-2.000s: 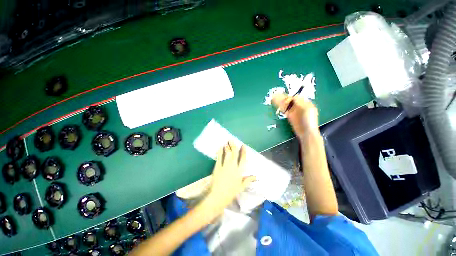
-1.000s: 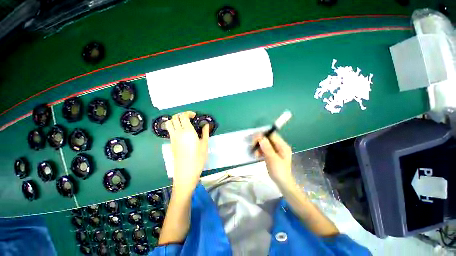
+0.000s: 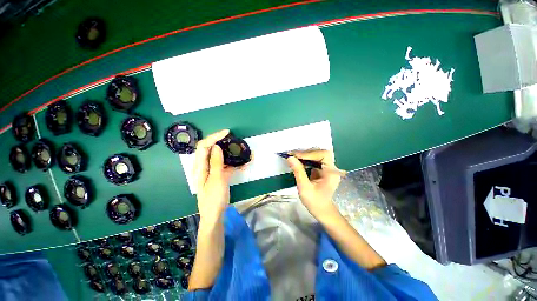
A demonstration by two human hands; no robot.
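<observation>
My left hand (image 3: pixel 213 167) holds a black lens unit (image 3: pixel 234 150) by its edge, over the left part of the near white sheet (image 3: pixel 265 154). My right hand (image 3: pixel 318 179) holds a thin dark pen-like tool (image 3: pixel 301 160) like a pen; its tip points left towards the unit and does not touch it. No white piece shows clearly at the tip. Another lens unit (image 3: pixel 182 137) lies just left of my left hand. A loose heap of small white pieces (image 3: pixel 421 87) lies on the green bench to the right.
Several more lens units (image 3: pixel 76 191) stand at the left. The far white sheet (image 3: pixel 241 67) lies near the red line; one unit (image 3: pixel 90 33) sits beyond it. A filled tray (image 3: pixel 126 258) is below left, a white box (image 3: pixel 506 57) at right, a grey bin (image 3: pixel 450 206) below it.
My left hand has picked up one of the two units it was touching. The tool was at the white heap, then came to the near sheet; its tip now points left. The near sheet has been straightened.
</observation>
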